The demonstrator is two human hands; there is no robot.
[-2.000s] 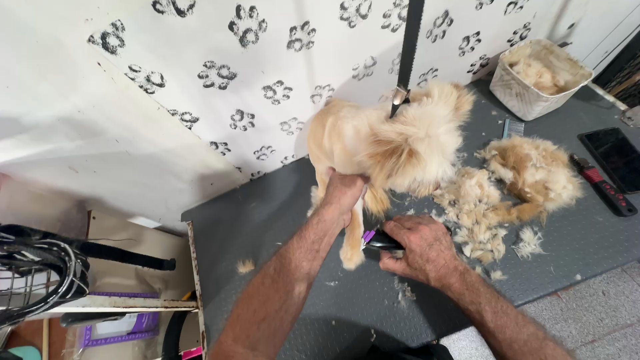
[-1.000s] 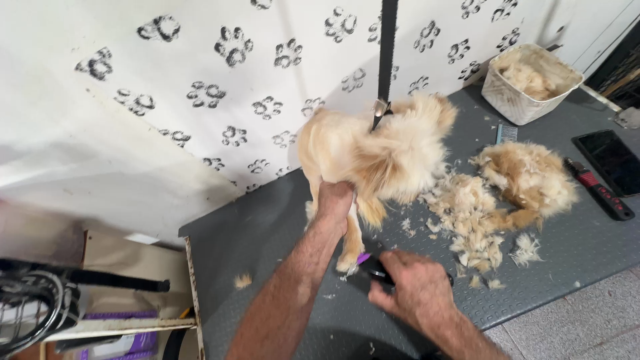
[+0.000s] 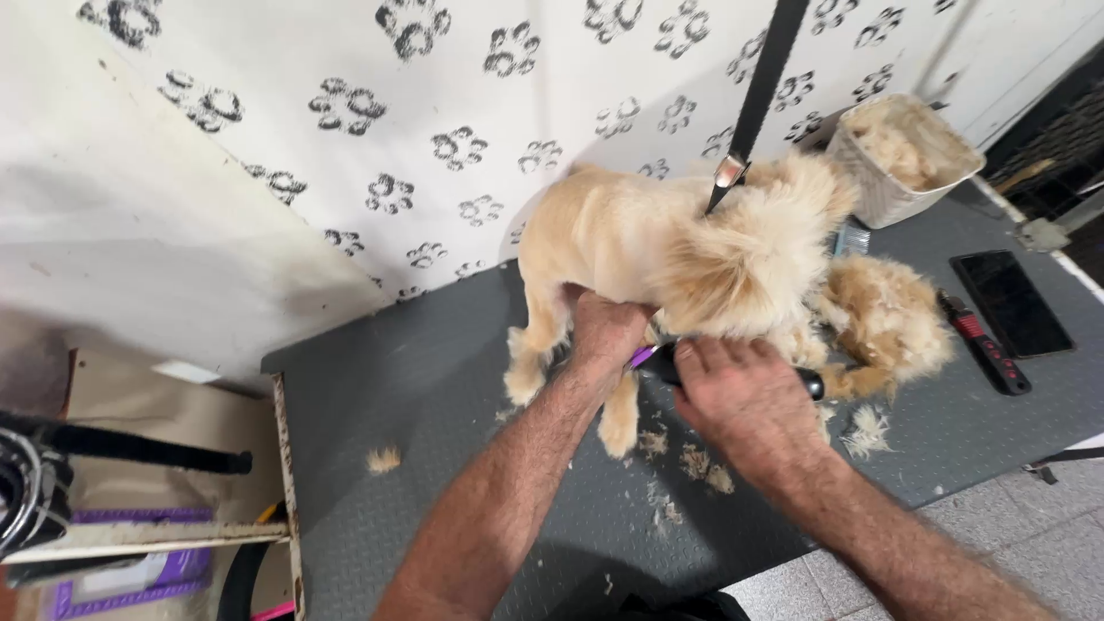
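Observation:
A cream-coloured dog, short-coated on its body and fluffy at the head, stands on a grey textured grooming table. A black strap with a metal clasp runs down to its neck. My left hand is closed on the upper part of a front leg; the fingers are mostly hidden under the chest. In my right hand is a black hair clipper, its purple blade end touching or close to that leg just beside my left hand. The lower leg and paw rest on the table.
Cut fur lies heaped right of the dog, with loose tufts nearer me. Behind are a comb and a white basket of fur. A red-and-black grooming tool and a phone lie at right. A paw-print wall stands behind.
My right hand and the clipper have moved from beside the dog's paw up to the upper front leg. My left hand still holds the leg. The view has shifted.

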